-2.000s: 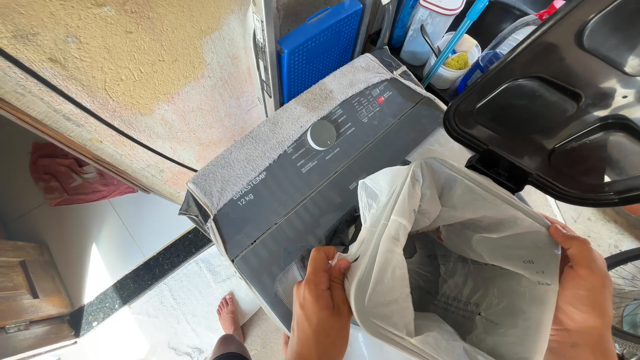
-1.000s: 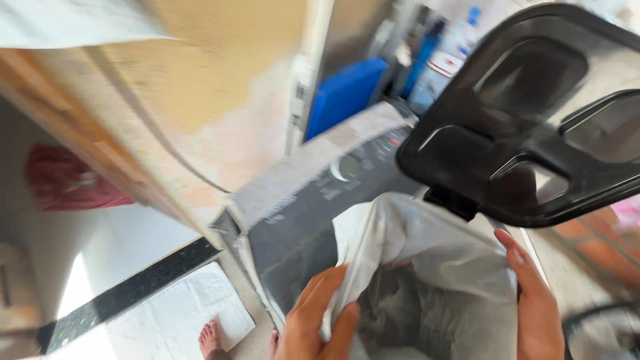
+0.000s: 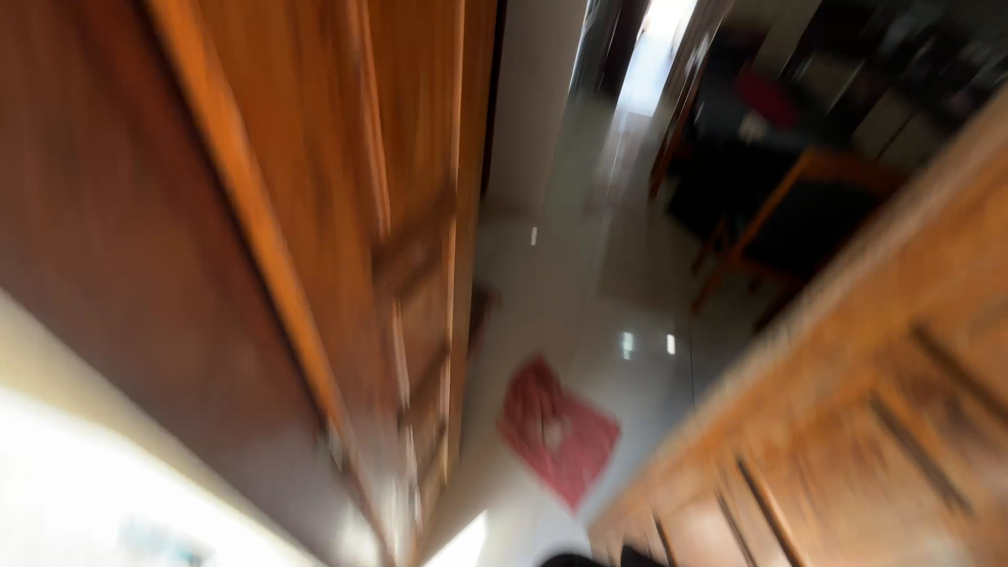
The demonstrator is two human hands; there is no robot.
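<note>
Neither my left hand nor my right hand shows in the head view, so what they hold or touch is hidden. Past a doorway, a crumpled red cloth (image 3: 561,433) lies on the shiny tiled floor (image 3: 543,307). A dark shape (image 3: 598,557), too cut off to name, pokes in at the bottom edge. The whole view is blurred.
A wooden door (image 3: 409,197) stands at the left and another wooden door panel (image 3: 850,409) slants across the right, with floor between them. Farther in, a wooden chair (image 3: 787,205) is beside a dark table (image 3: 756,118). Bright light falls at the lower left.
The view has swung from the washing machine to the doorway. My hands, the bin with its white liner and the black lid have left the view. The red cloth now appears lower and nearer the middle.
</note>
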